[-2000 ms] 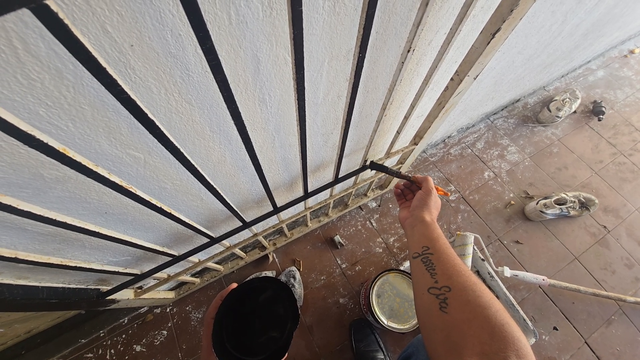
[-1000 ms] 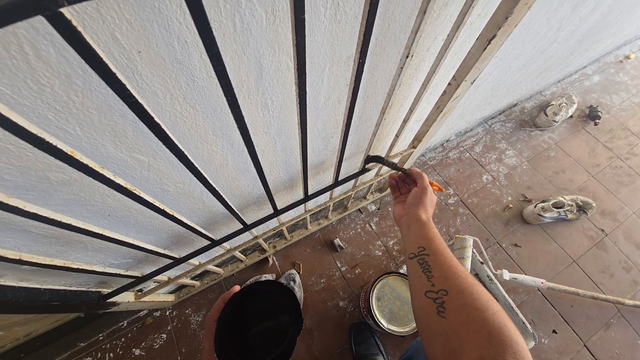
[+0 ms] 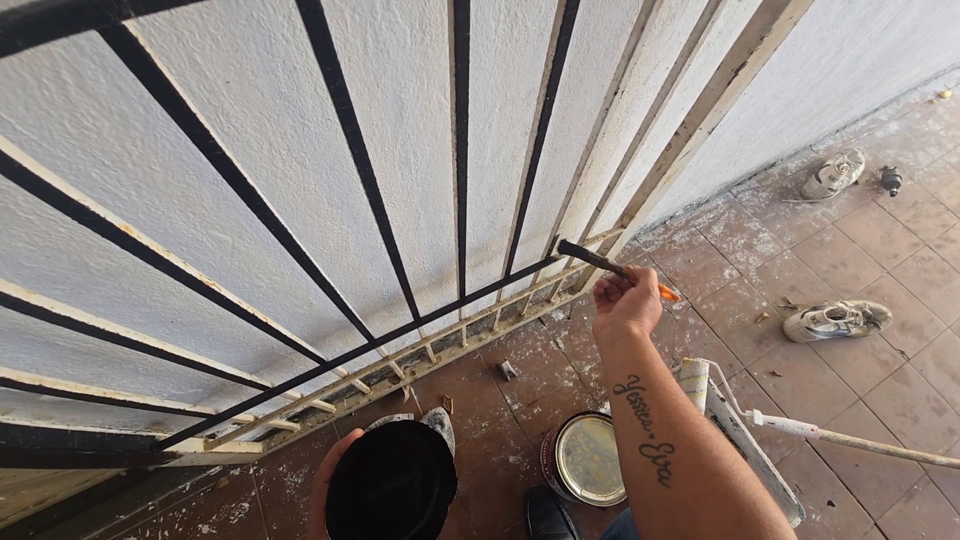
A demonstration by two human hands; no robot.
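My right hand (image 3: pixel 628 301) grips a paintbrush (image 3: pixel 596 259) with an orange handle end; its dark bristles meet the lower crossbar of a metal grille near the bar's right end. Black paint covers most upright bars (image 3: pixel 461 150) and the crossbar (image 3: pixel 416 324) left of the brush, while the bars on the right (image 3: pixel 611 112) are cream. At the bottom, my left hand (image 3: pixel 324 480) holds a round container of black paint (image 3: pixel 394 480), its fingers mostly hidden behind it.
A closed paint can (image 3: pixel 590 459) stands on the tiled floor beside my foot (image 3: pixel 547 514). Right of my forearm are a paint tray (image 3: pixel 757 457) and a roller (image 3: pixel 696 382) with a long pole. Two worn shoes (image 3: pixel 836 321) lie farther right. A white wall (image 3: pixel 825 90) rises behind the grille.
The brush tip has shifted slightly at the right end of the black crossbar, and the brush tilts differently. The left hand still holds the container.
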